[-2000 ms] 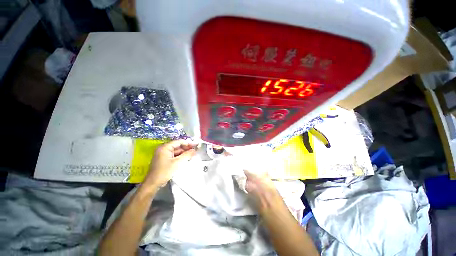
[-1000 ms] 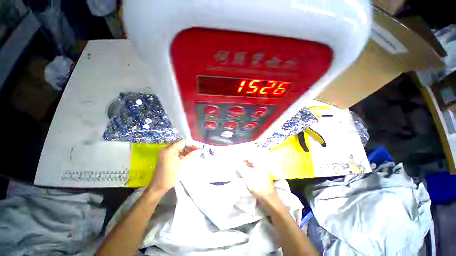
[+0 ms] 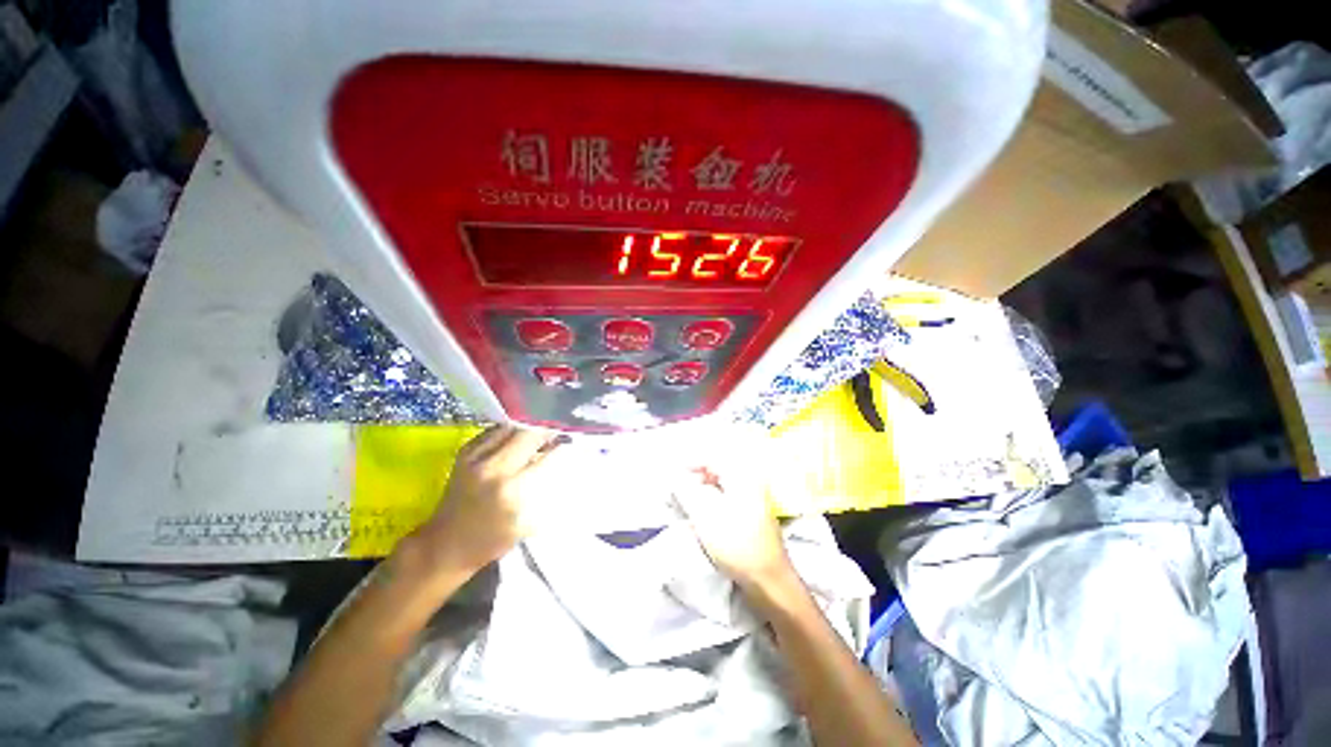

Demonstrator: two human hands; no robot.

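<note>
A pale grey-white garment (image 3: pixel 628 613) lies over the table's front edge and the lap, its upper edge under the machine head, lost in white glare. My left hand (image 3: pixel 489 496) holds the cloth edge on the left, fingertips beside the bottom of the head. My right hand (image 3: pixel 730 518) holds the cloth on the right, fingertips partly washed out. A dark slit or gap shows in the cloth between the hands. The white button machine (image 3: pixel 613 37) has a red panel (image 3: pixel 628 190) with a display reading 1526. The dies are hidden by glare.
Small shiny buttons (image 3: pixel 350 365) lie in a heap left of the head, more (image 3: pixel 832 358) at right. Yellow-black pliers (image 3: pixel 893 391) lie at right. Pale cloth piles sit right (image 3: pixel 1073 598) and left (image 3: pixel 139 657). A cardboard box (image 3: pixel 1080 161) stands upper right. Yellow sheets (image 3: pixel 402 489) lie on the table.
The machine head appears larger and farther left as the view shifts. Both hands stay on the cloth; the right hand has moved slightly up since the first frame. The display still reads 1526.
</note>
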